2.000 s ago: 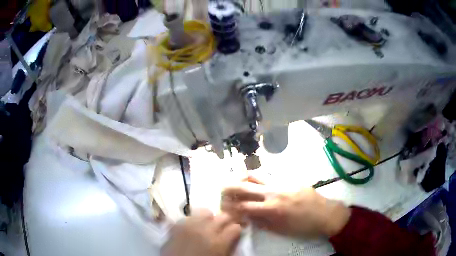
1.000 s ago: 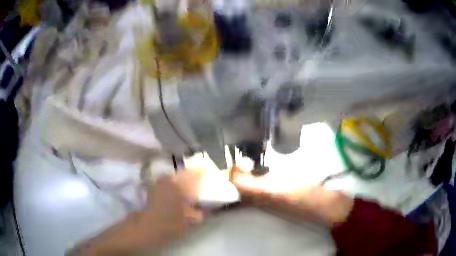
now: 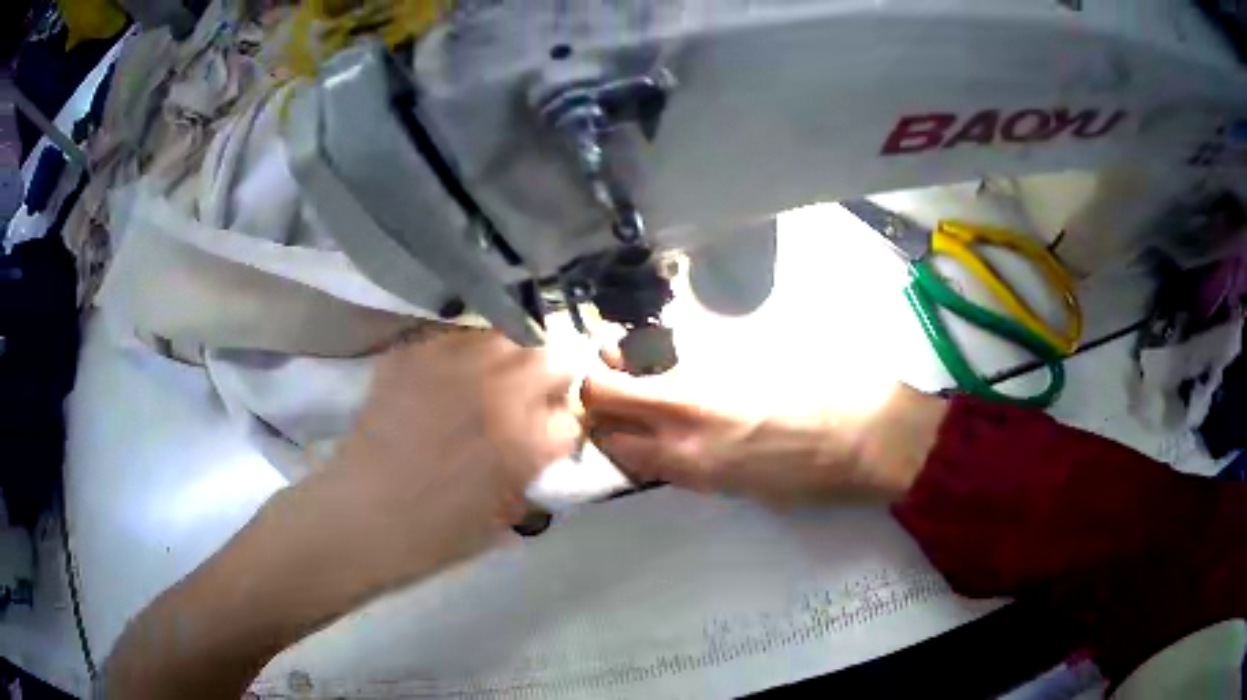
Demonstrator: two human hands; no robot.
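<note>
The white sewing machine (image 3: 821, 123) stands across the view, with its presser foot (image 3: 581, 294) in bright lamp glare. My left hand (image 3: 465, 424) is left of the foot, its fingers on a small white fabric piece (image 3: 581, 472). My right hand (image 3: 725, 431) lies just right of it, fingertips bent at the same piece, close to the foot. Glare and the fingers hide most of the piece and the needle point. A larger pale fabric panel (image 3: 260, 294) lies folded left of the machine head.
Scissors with green and yellow handles (image 3: 1005, 315) lie right of the needle. Heaped pale cloth (image 3: 164, 123) is at the upper left. Cloth scraps (image 3: 1190, 342) lie at the right end. A printed ruler scale (image 3: 766, 629) runs along the table's front edge.
The view has shifted, so the machine stands higher in it. My left hand has moved from the near side to beside the presser foot. My right hand is nearer the foot. The small piece now shows between them.
</note>
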